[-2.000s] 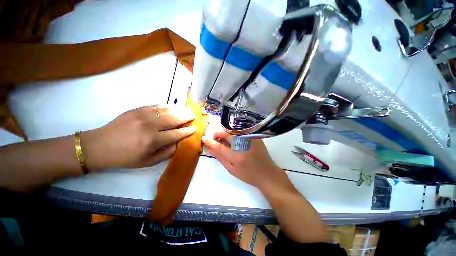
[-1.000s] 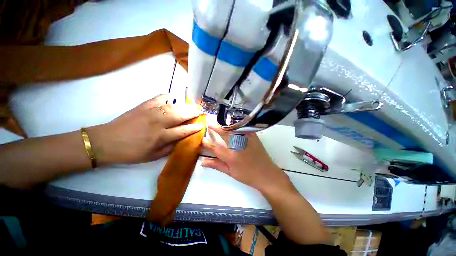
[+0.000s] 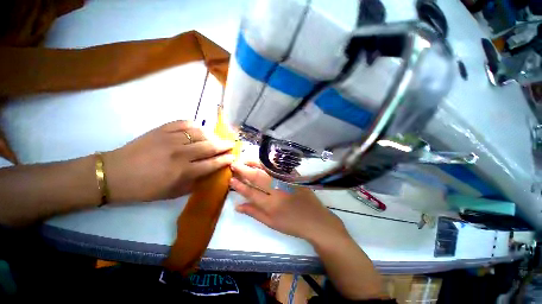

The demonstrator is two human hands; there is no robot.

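Observation:
A rust-brown fabric strip [image 3: 199, 217] runs from the left, folds over behind the machine head, passes by the lit needle area and hangs over the table's front edge. My left hand [image 3: 169, 160] lies on the strip with its fingertips pressing it down just left of the needle. My right hand [image 3: 285, 208] is at the strip's right edge below the needle, fingers somewhat spread, fingertips at the cloth. Whether they pinch it cannot be told. The sewing machine head [image 3: 297, 77] stands over the work; glare hides the needle and presser foot.
Thread snips with a red handle [image 3: 371, 199] lie right of my right hand, partly behind the machine head. A dark rectangular panel [image 3: 446, 237] is set in the table [image 3: 119, 113] at the right. More rust-brown cloth [image 3: 27, 24] is piled at the upper left.
The view has shifted, so the machine head looks larger and covers part of the snips. Both hands stay at the needle area; the strip's hanging end appears slightly further left.

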